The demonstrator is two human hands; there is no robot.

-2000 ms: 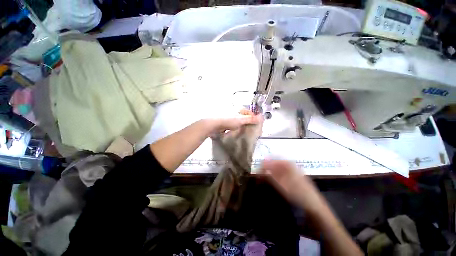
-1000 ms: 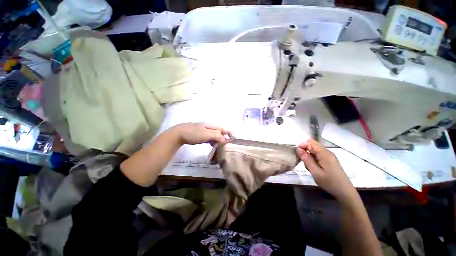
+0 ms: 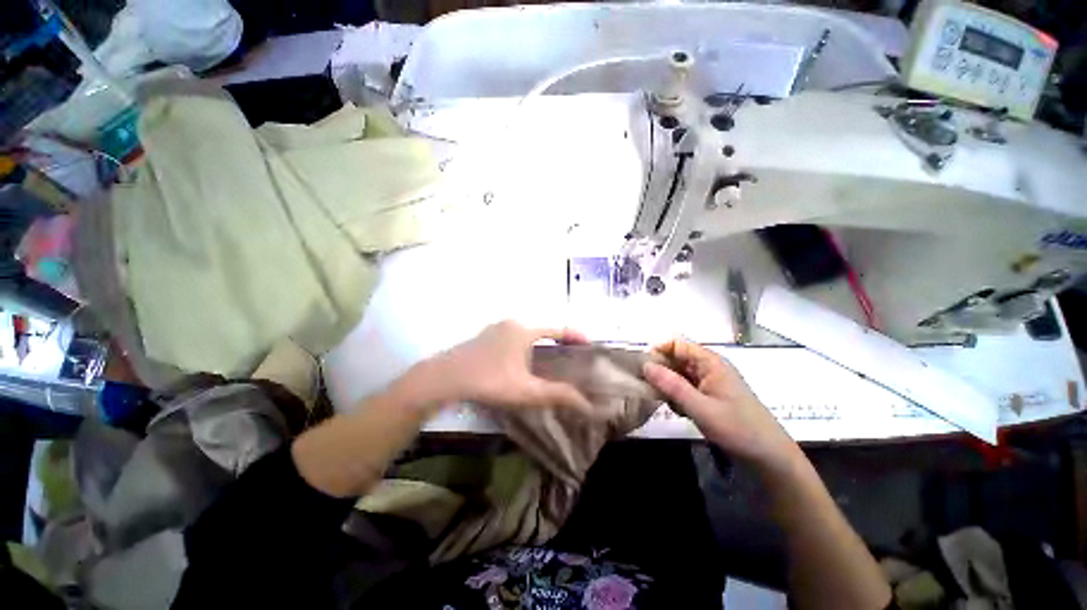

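The taupe garment cloth is held up at the table's front edge, its top edge stretched between my hands, and hangs down to my lap. My left hand is at its left end, fingers over the cloth and slightly blurred. My right hand pinches the right end between thumb and fingers. The needle plate and the presser foot are behind the cloth, apart from it.
The white sewing machine stands right, with a control panel on top. Under its arm lie a black phone-like rectangle, a thin metal tool and a white strip. A pale green cloth heap lies left.
The cloth has come away from the needle area toward me. My right hand has joined it, and since the last frame both hands have moved closer together, bunching the cloth a little.
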